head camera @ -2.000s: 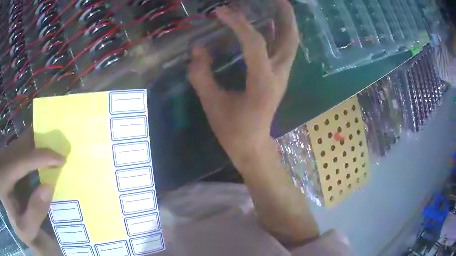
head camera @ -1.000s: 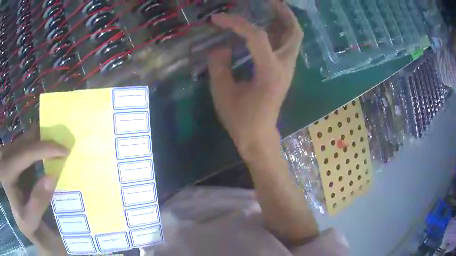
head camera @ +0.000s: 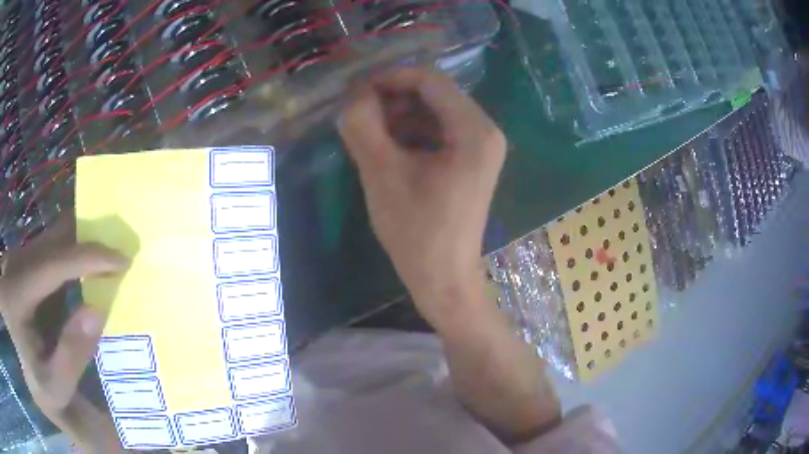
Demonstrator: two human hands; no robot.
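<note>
My left hand grips the left edge of a yellow label sheet between thumb and finger. White blue-bordered stickers line its right side, bottom and lower left. My right hand is at the near edge of a filled tray, fingers curled with the fingertips close together. It is blurred, and I cannot tell if anything is between the fingertips. The tray holds rows of dark round parts with silver rims and red wires. A small whitish patch shows on the tray's side edge behind my right hand.
Clear empty trays lie on the green mat at the upper right. Beside the bench, lower down, are a tan perforated board with a red mark, and filled trays. A blue object shows at the far right.
My right hand has drawn back from the tray edge, and its spread fingers have curled together, uncovering the tray's corner. The label sheet has shifted slightly right and up.
</note>
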